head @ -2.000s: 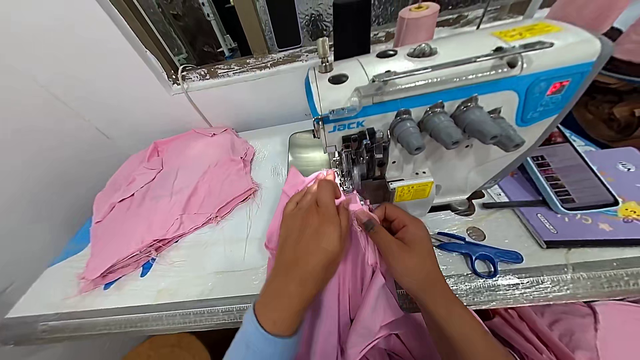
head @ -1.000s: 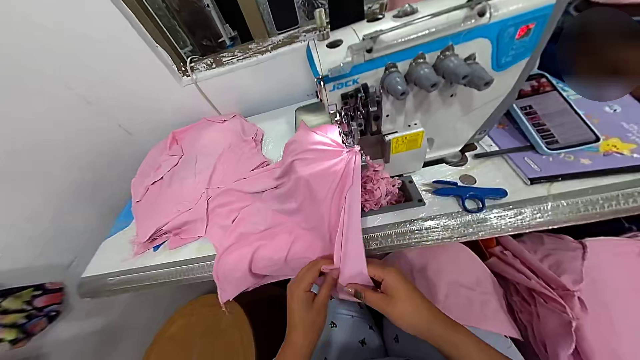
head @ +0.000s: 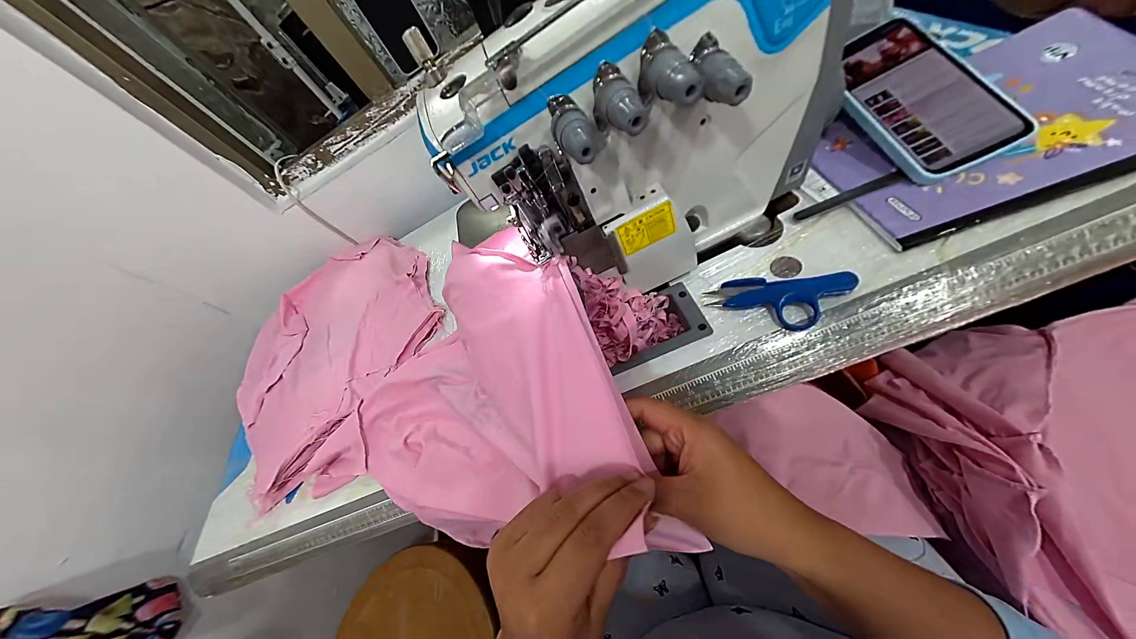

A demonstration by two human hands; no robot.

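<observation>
Pink fabric (head: pixel 550 382) runs from under the presser foot of a white and blue Jack overlock sewing machine (head: pixel 754 142) down over the table's front edge. My left hand (head: pixel 568 550) pinches its lower edge, fingertips on top of the cloth. Beside it, my right hand (head: pixel 701 470) grips the right edge of the same fabric, with its thumb near the left fingertips. The right side of the cloth lies folded in a straight line up to the lit needle area. Curled pink trimmings (head: pixel 626 311) fill the opening right of the foot.
A pile of pink cut pieces (head: pixel 337 337) lies left on the table. Blue thread snips (head: pixel 790 293) and a coin (head: pixel 785 266) lie to the right, near a phone (head: pixel 941 106) on a purple notebook (head: pixel 994 195). More pink fabric (head: pixel 985 426) hangs at the front right. A round stool (head: pixel 422 599) stands below.
Two seconds ago both hands were close to the presser foot; now they hold the fabric's lower edge. Since one second ago they have come up nearer the table edge. The view has shifted.
</observation>
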